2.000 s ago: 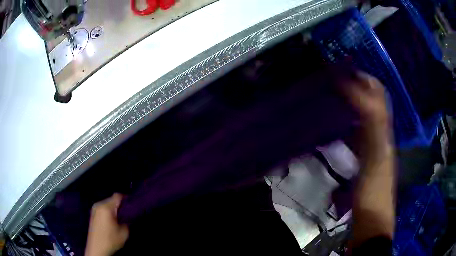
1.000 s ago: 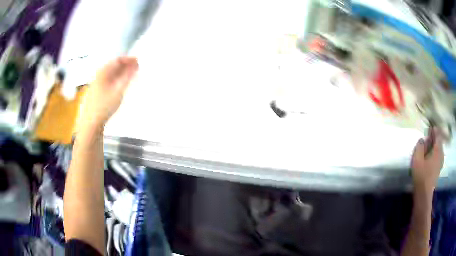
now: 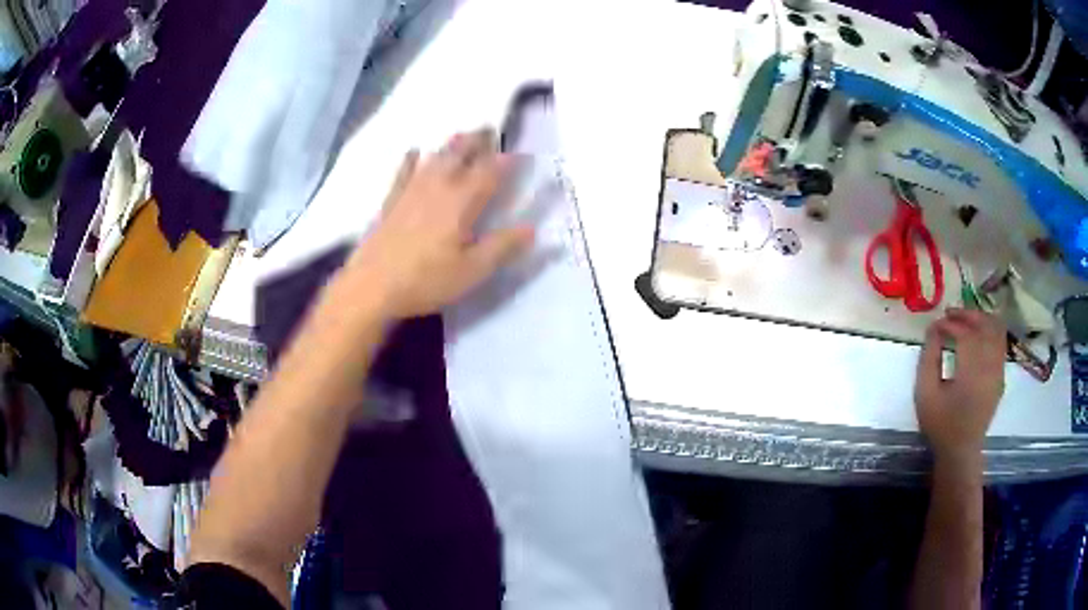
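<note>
A long pale blue-grey piece [image 3: 543,417] with a dark purple edge lies on the table left of the sewing machine and hangs over the front edge. Dark purple cloth [image 3: 412,500] lies along its left side. My left hand [image 3: 447,226], slightly blurred, is spread over the upper part of the pale piece. My right hand [image 3: 964,369] is at the table's front right, fingers curled, just below the red-handled scissors [image 3: 907,256] on the machine bed. Whether it holds anything is unclear.
The white and blue sewing machine [image 3: 913,149] stands at the right, its needle area lit. A green-handled tool [image 3: 968,286] lies right of the scissors. A pale blue-grey stack [image 3: 280,107], purple cloth and an orange-yellow piece [image 3: 143,280] are at the left.
The view has swung left since the first frame. The pale piece and purple cloth now lie in front of me. My left hand has moved right onto them; my right hand remains near the scissors.
</note>
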